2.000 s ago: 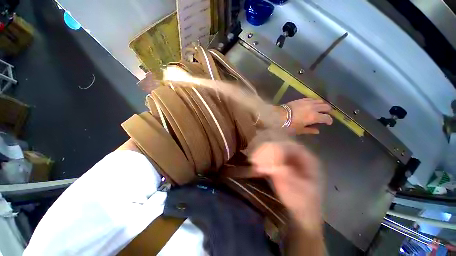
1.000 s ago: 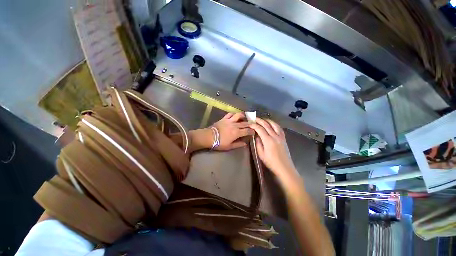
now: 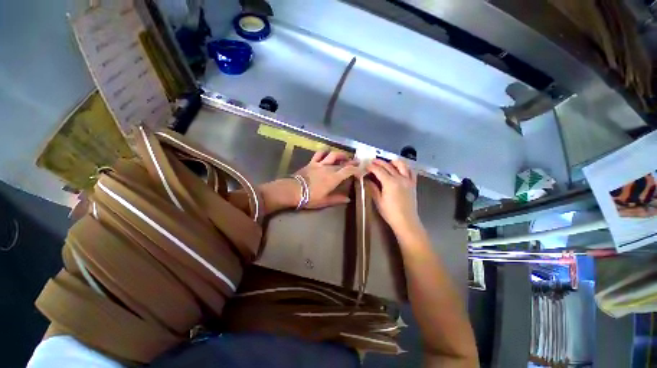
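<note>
A brown strap (image 3: pixel 362 237) with a white line runs up the grey work plate (image 3: pixel 302 237) to the press bar (image 3: pixel 288 131). Its whitish end (image 3: pixel 366 153) lies at the bar. My left hand (image 3: pixel 328 180) is flat on the plate with fingertips at the strap's left edge. My right hand (image 3: pixel 392 188) has its fingertips on the strap's right side, just below the whitish end. A thick strap bundle (image 3: pixel 144 244) hangs over my left forearm. Yellow guide tape (image 3: pixel 288 149) is left of my left hand.
A strap pile (image 3: pixel 310 309) lies between my body and the plate. Behind the bar are black knobs (image 3: pixel 268 103), a dark strip (image 3: pixel 338 90), a blue cup (image 3: pixel 232 56) and a tape roll (image 3: pixel 252 26). Cardboard sheets (image 3: pixel 119 65) stand left; a photo sheet (image 3: pixel 627 201) hangs right.
My right hand has come from beside the bundle to the bar with the strap. The strap now lies straighter, its whitish end at the bar. The view has shifted.
</note>
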